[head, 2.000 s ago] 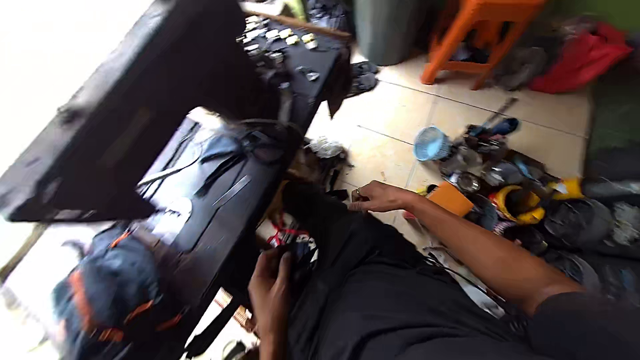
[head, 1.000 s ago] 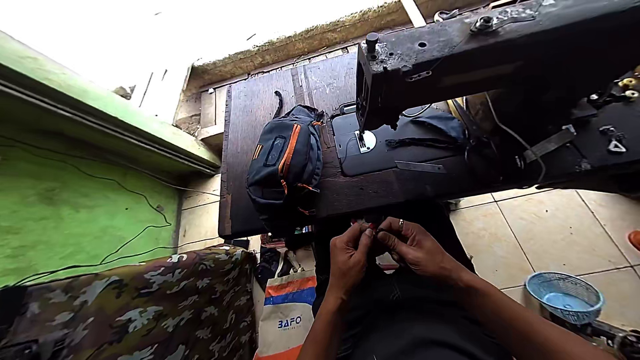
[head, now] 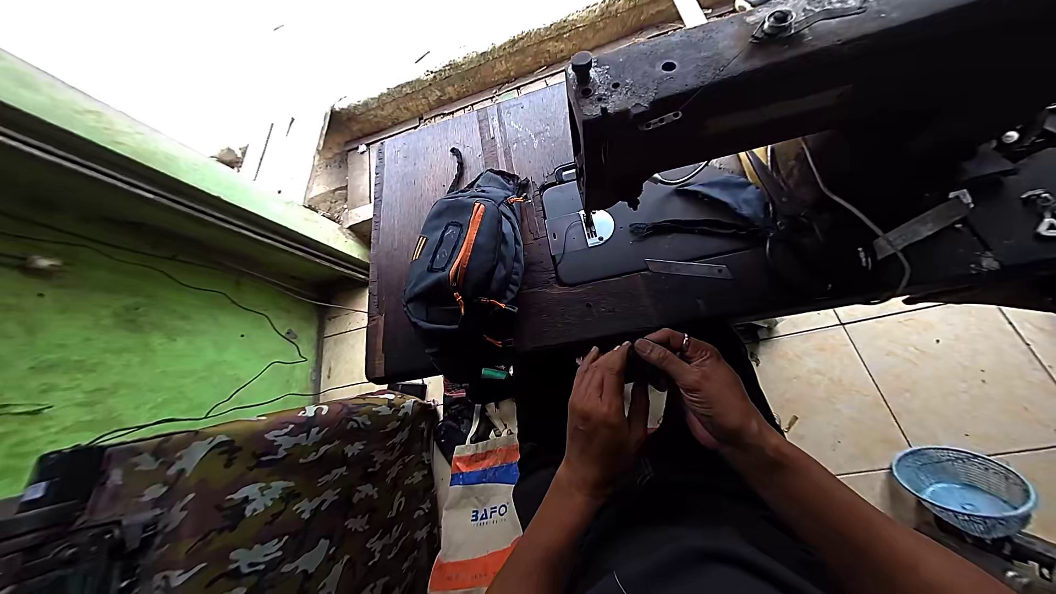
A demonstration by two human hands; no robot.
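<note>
My left hand and my right hand meet above my lap, just below the table's front edge. Between their fingertips they pinch a small dark thing, too small and dark to name. A ring shows on a finger of my right hand. Behind my hands stands a black sewing machine, its needle plate set in the dark bed. To the left on the wooden table lies a dark bag with orange zippers. A flat metal strip rests near the table's front edge.
A camouflage-patterned seat is at lower left, beside a green wall. A printed tote bag hangs or stands below the table. At lower right is a light blue plastic basket. Dark fabric lies under the machine's arm.
My hands were apart two seconds ago, the right one reaching toward the floor items; now they are together at the small dark thing. The view has swung far to the left.
</note>
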